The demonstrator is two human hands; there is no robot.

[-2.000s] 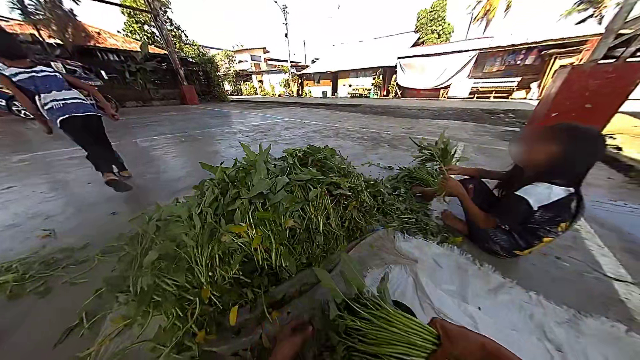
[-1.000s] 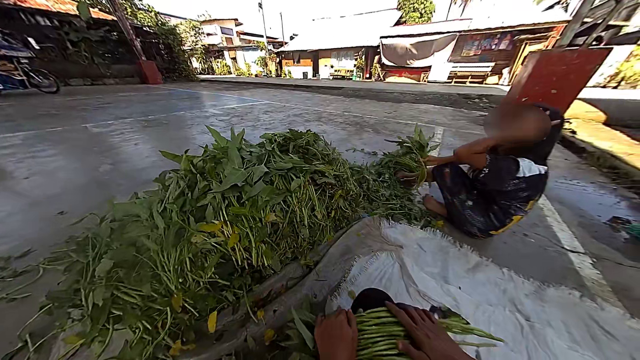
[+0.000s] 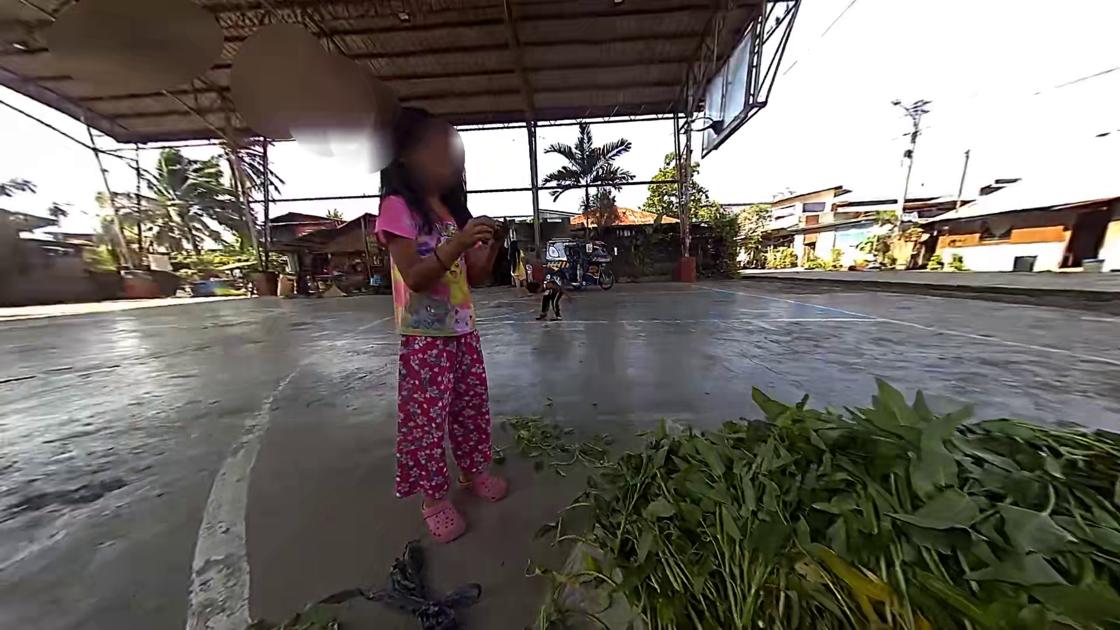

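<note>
Neither my left hand nor my right hand shows in the head view now, so what they hold or touch is hidden. A large heap of leafy green stems, resembling water spinach, [image 3: 814, 516] fills the lower right, with some yellowed leaves near its bottom edge. Loose sprigs [image 3: 556, 442] lie on the concrete at its left. At the bottom, left of the heap, lies a dark knotted strip, perhaps cloth or plastic [image 3: 420, 591].
A person in a pink top and flowered trousers [image 3: 442, 402] stands just left of the heap, hands raised together. Farther back are a small bending figure [image 3: 551, 297], a parked tricycle [image 3: 579, 262] and a red post base [image 3: 685, 269]. A roof spans overhead.
The view has swung far to the left and up. My hands, which were on a bundle of green stems one second ago, have left the view, as has the seated person.
</note>
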